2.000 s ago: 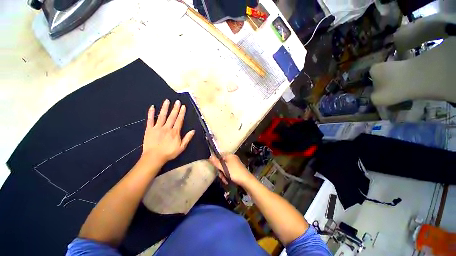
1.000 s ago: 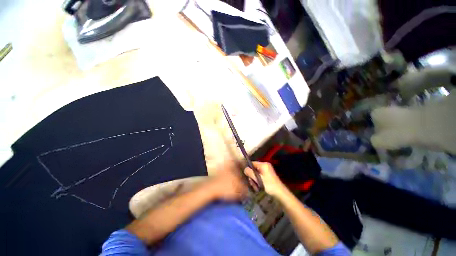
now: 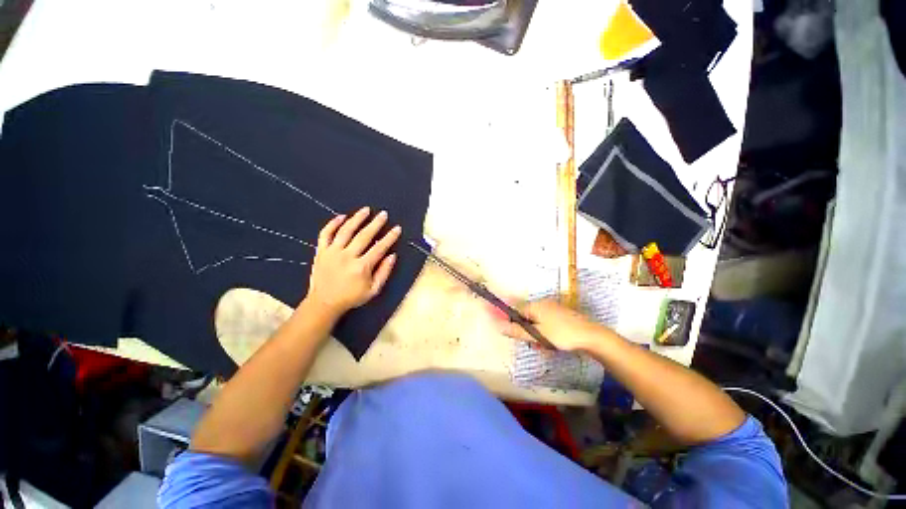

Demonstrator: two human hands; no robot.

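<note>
A dark garment panel [image 3: 268,129] with thin white chalk lines lies across the left and middle of the pale table. My left hand [image 3: 350,260] lies flat on the panel near its right end, fingers apart, over the ends of the chalk lines. My right hand [image 3: 546,326] holds the long tailor's shears [image 3: 477,288] by the handles. The blades point up and left, and their tip is at the panel's right edge. The blades look closed or nearly so. A curved cutout in the panel's near edge shows the table beneath.
A steam iron [image 3: 457,18] stands at the top. A wooden ruler [image 3: 568,189] lies right of centre beside a folded dark cloth with pale edging [image 3: 646,189]. Dark scraps [image 3: 687,94], a yellow piece [image 3: 626,35] and a gridded sheet [image 3: 556,370] lie on the right side.
The view has turned, and the panel now lies with its end to the right. My left hand has moved from near my body onto the panel. The shears' tip has come to the panel's edge.
</note>
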